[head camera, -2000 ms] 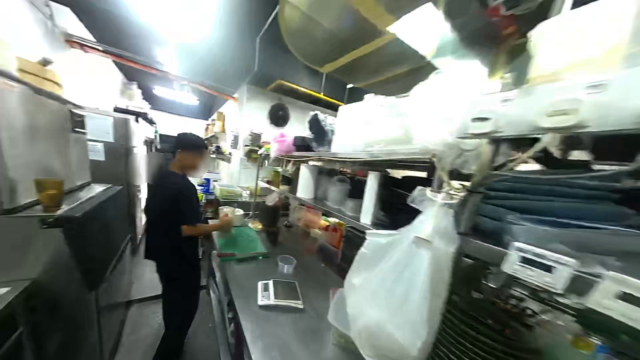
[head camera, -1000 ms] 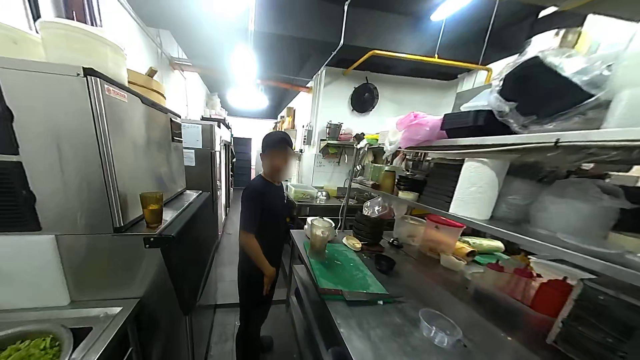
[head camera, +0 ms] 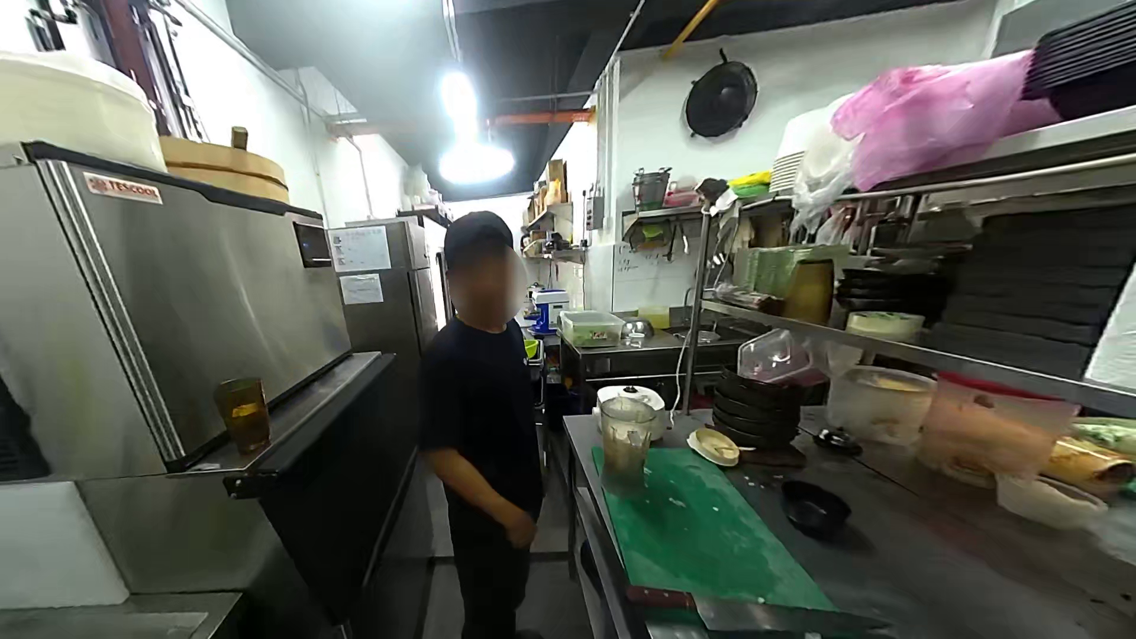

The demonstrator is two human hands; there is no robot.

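Neither my left hand nor my right hand shows in the head view. A green cutting board (head camera: 710,532) lies on the steel worktable (head camera: 941,577), with a blender jar (head camera: 627,435) of cloudy contents standing on its far left part. Across the board's near edge lies a large knife (head camera: 763,612) with a reddish-brown handle. A small black bowl (head camera: 815,508) sits right of the board. Beyond the board are a small cream-coloured dish (head camera: 713,446) and a stack of dark bowls (head camera: 754,408).
A person (head camera: 484,426) in dark clothes and a cap stands in the aisle left of the table. At the left is a steel ice machine (head camera: 222,293) with an amber tumbler (head camera: 242,414) on its ledge. Plastic tubs (head camera: 990,426) stand under the steel shelf (head camera: 958,355) at right.
The view has swung left and come closer to the cutting board and the person. Two seconds ago the person's arm reached toward the board; now it hangs beside the table.
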